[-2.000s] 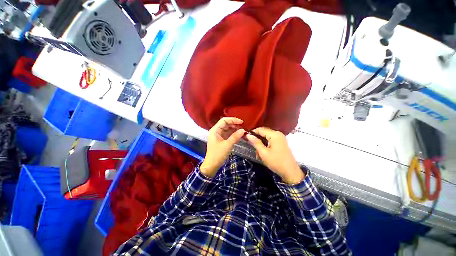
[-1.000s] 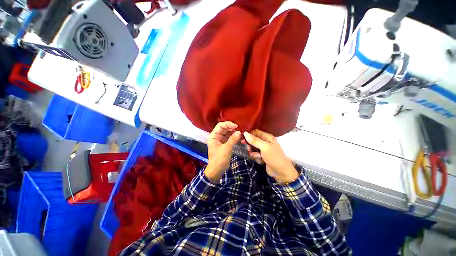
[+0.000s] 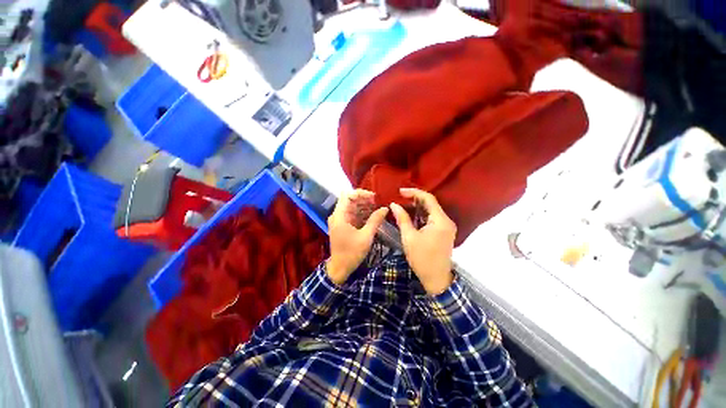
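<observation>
A large red garment piece (image 3: pixel 446 119) lies folded on the white machine table, its near edge at the table's front. My left hand (image 3: pixel 352 235) and my right hand (image 3: pixel 427 239) are close together at that near edge. Both hands pinch the red edge between thumb and fingers, with the thumb tips almost touching. What lies exactly between the fingertips is too small to make out. No tool shows clearly in my right hand.
White machine head (image 3: pixel 677 191) at right, with yellow and red scissors (image 3: pixel 677 381) below it. Small scissors (image 3: pixel 212 68) lie far left. A blue bin (image 3: pixel 171 279) holds red cloth (image 3: pixel 247 271) beside my lap. Dark cloth (image 3: pixel 692 88) lies at upper right.
The view has turned, so the table runs more steeply down to the right. The dark tool seen in my right hand two seconds ago no longer shows. The hands stay at the cloth's near edge.
</observation>
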